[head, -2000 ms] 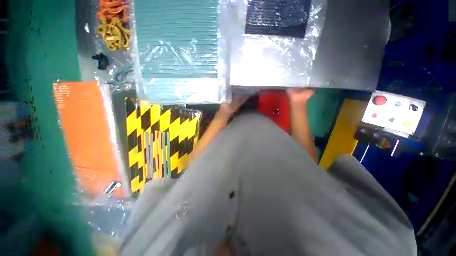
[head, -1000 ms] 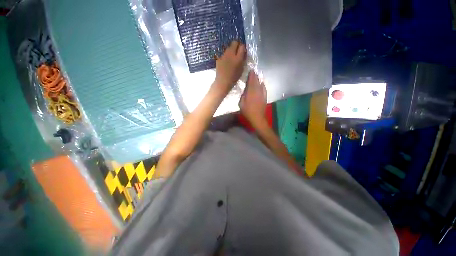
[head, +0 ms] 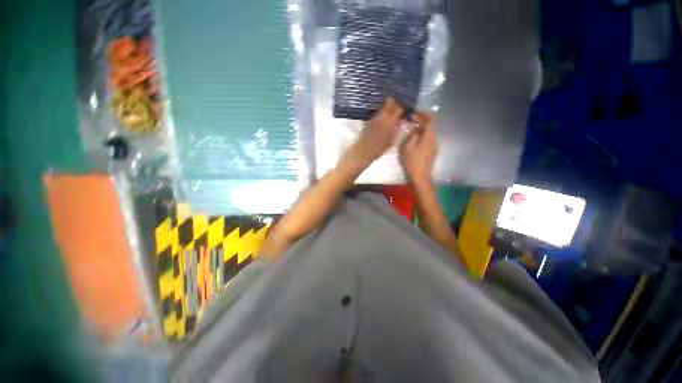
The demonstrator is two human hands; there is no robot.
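A dark ribbed sheet [head: 380, 60] lies in shiny clear film on the metal table, ahead of me. My left hand [head: 380, 129] pinches its lower edge near the right corner. My right hand [head: 419, 146] is just to the right, fingers bent and fingertips close to the left ones at that corner. Blur hides whether the right fingers hold the sheet or the film. A large teal ribbed sheet [head: 228, 90] under film lies to the left.
Orange and yellow rubber loops [head: 134, 75] lie left of the teal sheet, above a small black piece [head: 117, 147]. An orange sheet [head: 96, 247] and a yellow-black board [head: 239, 243] with thin strips are lower left. A button box [head: 540, 215] stands right. Something red [head: 401, 200] shows below the table edge.
Two seconds ago both hands were at the table's near edge; they moved up to the dark sheet. Since one second ago, the left hand has moved to the sheet's lower edge. The view has shifted.
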